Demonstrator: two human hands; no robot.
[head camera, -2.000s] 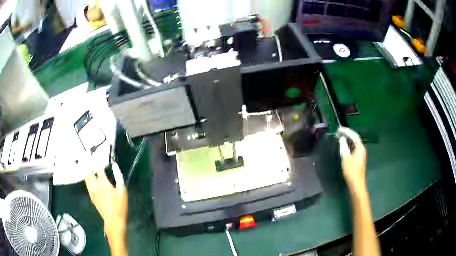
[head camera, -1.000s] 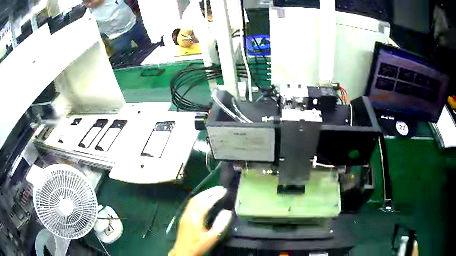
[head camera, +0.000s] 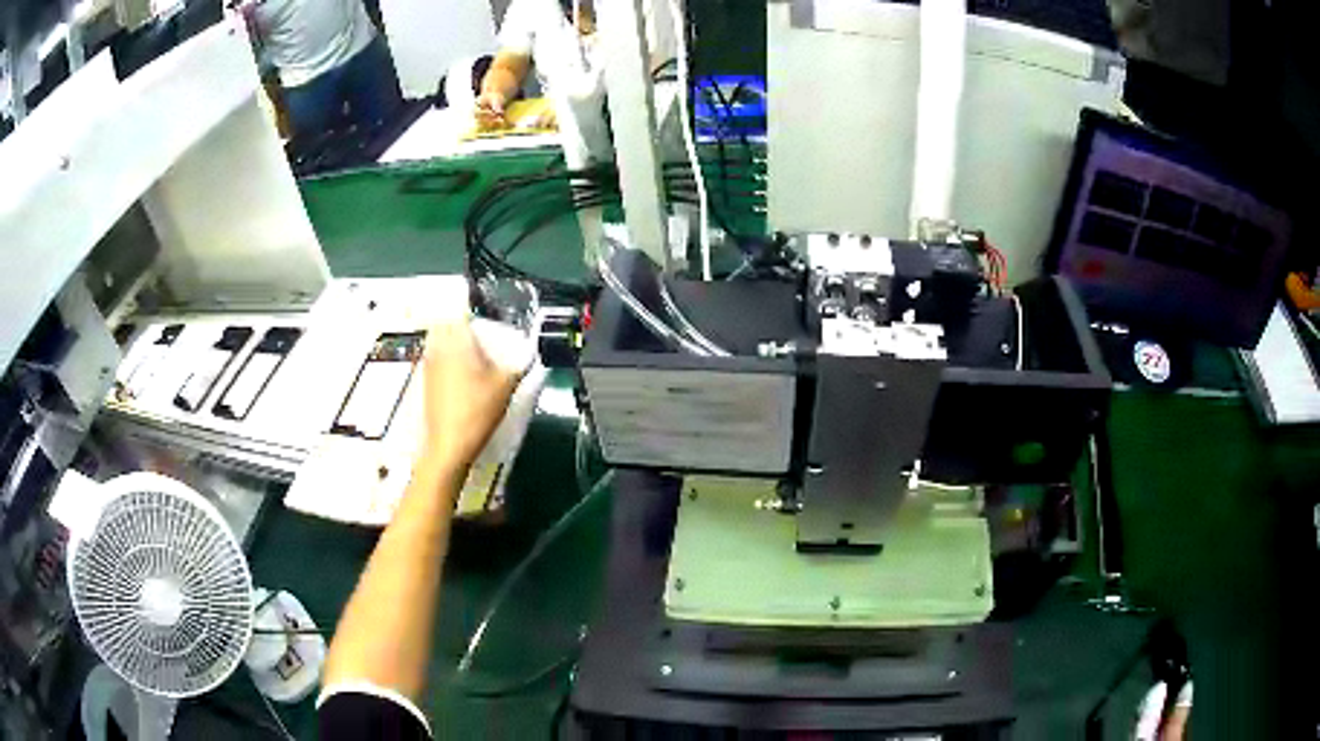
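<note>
A thin black phone frame lies on the white end plate of the conveyor at the left. My left hand is over the right part of this plate, beside the frame. Its fingers are blurred, and whether they hold anything cannot be told. My right hand is small and cut off at the bottom right edge, its fingertips at a thin dark piece that looks like a frame. The press machine stands in front, with its column over the pale green fixture plate. No frame shows on that plate.
Several black frames lie further left on the conveyor. A white fan and a white mouse-like object are at lower left. Black cables coil behind the conveyor. A monitor stands at the right. Two people are at the back.
My left hand has moved from the press's left side up and left to the conveyor plate. The view has shifted slightly. My right hand remains low at the right.
</note>
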